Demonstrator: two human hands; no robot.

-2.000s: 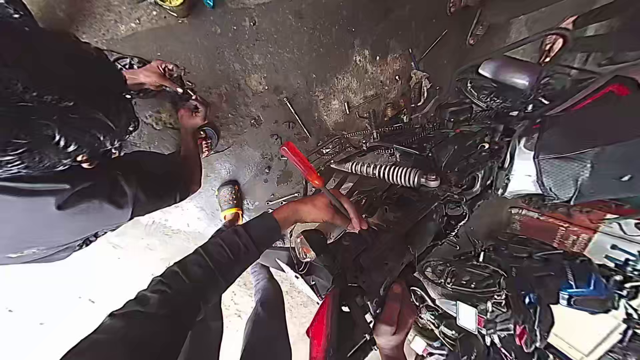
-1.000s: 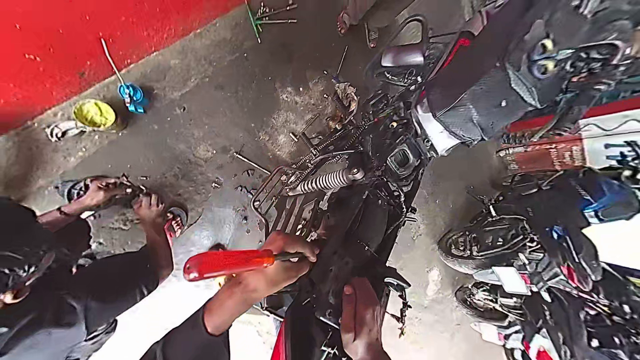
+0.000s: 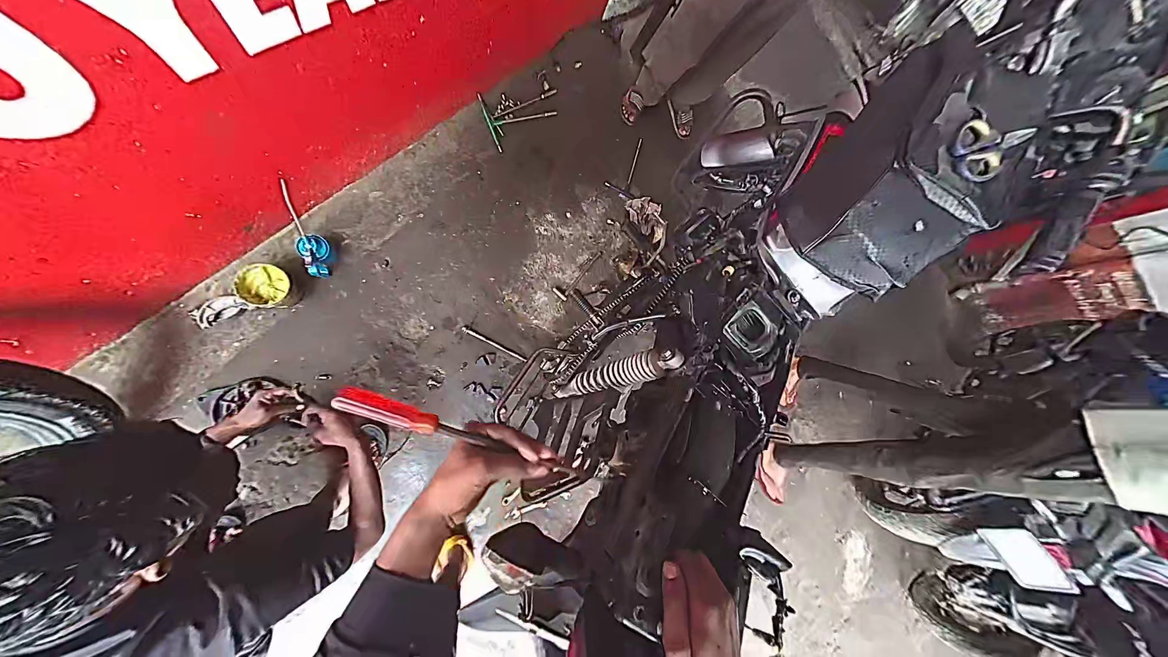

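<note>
My left hand [image 3: 484,465] grips the shaft of a screwdriver [image 3: 388,411], whose red handle points up and left, away from the motorcycle. The hand is beside the partly stripped rear of the motorcycle, and its fingers partly hide the shaft. On the dark rear body [image 3: 657,493] of the machine rests my right hand [image 3: 701,602], cut off by the lower edge of the view; nothing shows in it. A shock absorber with a pale coil spring [image 3: 616,372] lies near a metal rack [image 3: 579,438], above and right of my left hand.
A co-worker [image 3: 274,557] handles parts at the lower left. Near the red wall [image 3: 228,137] stand a yellow tub [image 3: 263,285] and a blue container [image 3: 313,248]. Another person's legs [image 3: 912,456] are at right, by parked motorcycles [image 3: 995,566]. A green-handled tool [image 3: 493,123] lies on the floor.
The view has swung, bringing the red wall in. My left hand holds the screwdriver throughout, now by its shaft with the handle tilted upward. A person's legs have appeared at the right of the motorcycle.
</note>
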